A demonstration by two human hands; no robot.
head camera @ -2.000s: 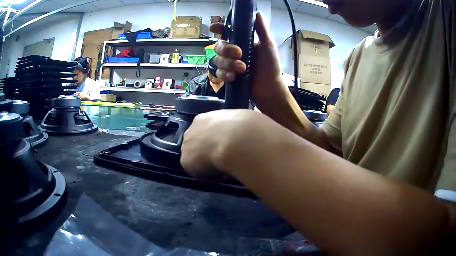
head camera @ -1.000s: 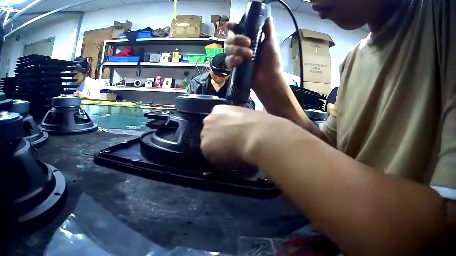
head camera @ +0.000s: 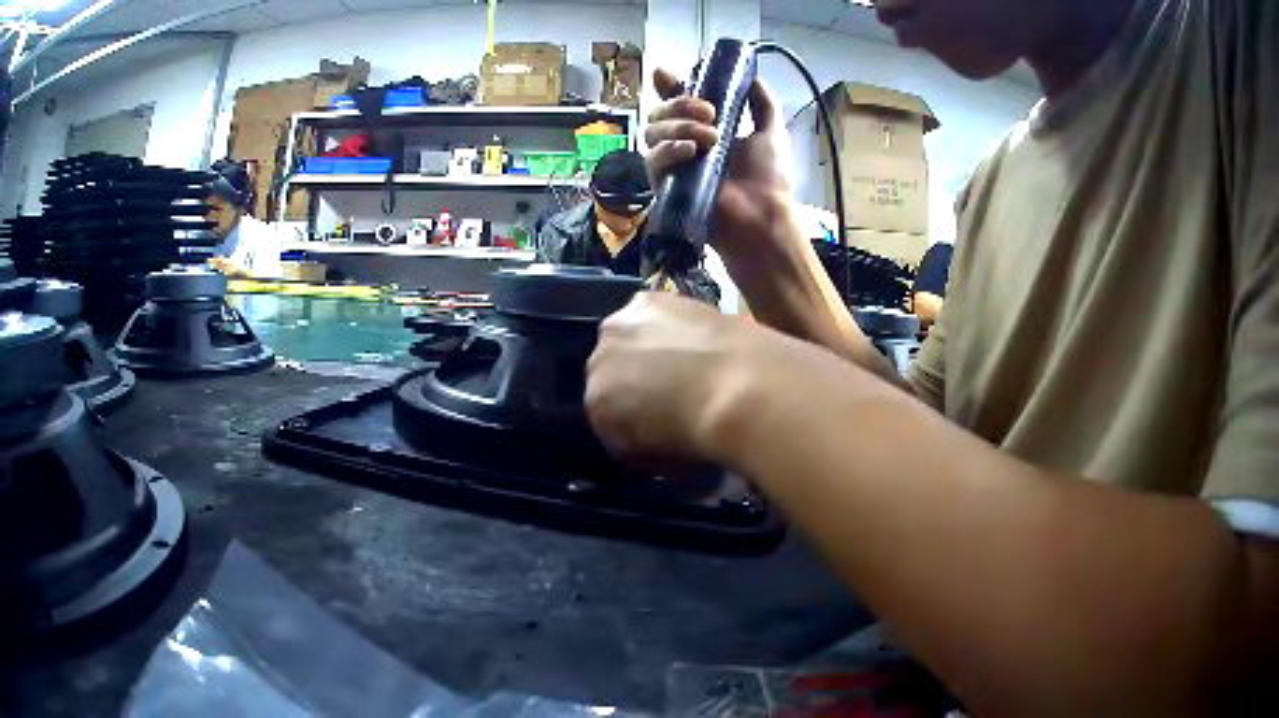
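A black loudspeaker driver (head camera: 484, 368) sits magnet up on a black front panel (head camera: 400, 474) on the dark bench. My right hand (head camera: 750, 161) grips the electric screwdriver (head camera: 701, 147), tilted with its lower end down to the left, beside the magnet (head camera: 561, 290). My left hand (head camera: 666, 372) is directly below the screwdriver's lower end, at the right side of the driver, with its fingers curled. Its fingertips and anything in them are hidden. The bit's point is hidden too.
Other drivers (head camera: 91, 526) stand at the left, with stacked panels (head camera: 119, 218) behind. A clear plastic bag (head camera: 281, 652) lies at the front edge and a flat bag with red marks (head camera: 842, 687) at the front right. Two people sit behind; a green surface (head camera: 330, 330) lies beyond.
The screwdriver has gone from nearly upright to tilted, with its lower end now higher. My left hand has moved right along the driver, uncovering more of the panel. Driver and panel have not moved.
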